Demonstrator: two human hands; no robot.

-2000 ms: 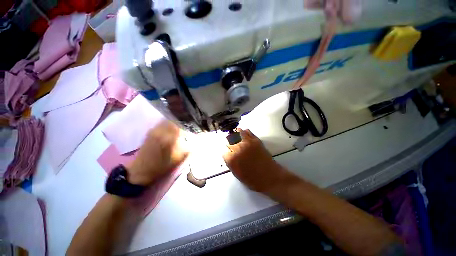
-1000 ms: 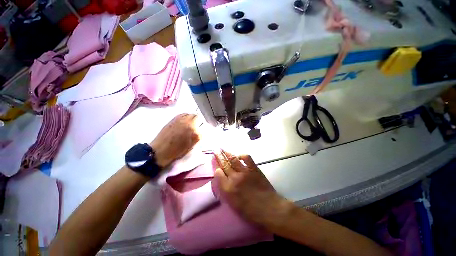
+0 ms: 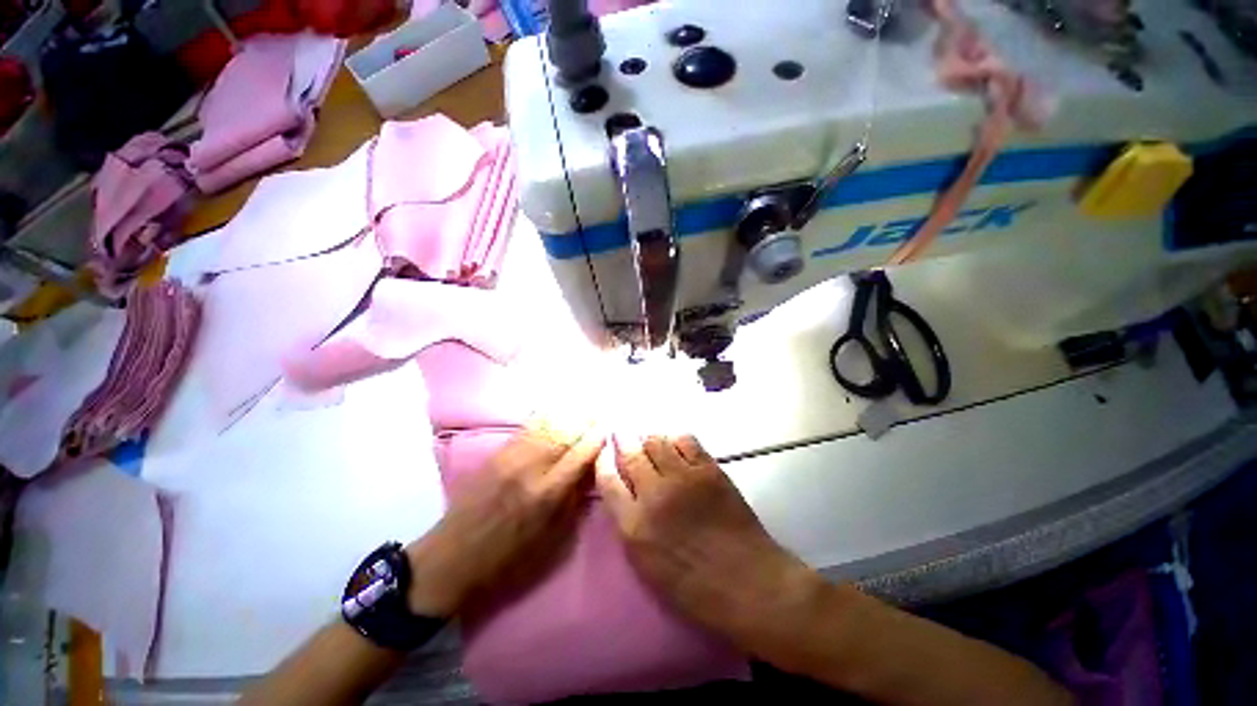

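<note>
A pink fabric panel (image 3: pixel 593 621) lies under both hands and hangs over the table's front edge. My left hand (image 3: pixel 517 490) pinches its edge with the fingertips. My right hand (image 3: pixel 676 503) pinches the same edge just beside it. The fingertips meet a little in front of the presser foot area (image 3: pixel 641 352), where bright glare hides the needle and the seam. More pink fabric (image 3: pixel 462 386) runs up and left from my left hand on the table. The white JACK machine head (image 3: pixel 731 138) stands above.
Black-handled scissors (image 3: pixel 889 345) lie beneath the machine arm. Bundles of cut pieces (image 3: pixel 441 200) lie left of the head, with a striped stack (image 3: pixel 138 366) farther left. A small white box (image 3: pixel 421 62) stands behind. A yellow block (image 3: pixel 1137 179) is on the head.
The hands drew back from the needle area with the fabric. My left hand then moved down and right beside my right hand. The panel now lies flatter over the front edge.
</note>
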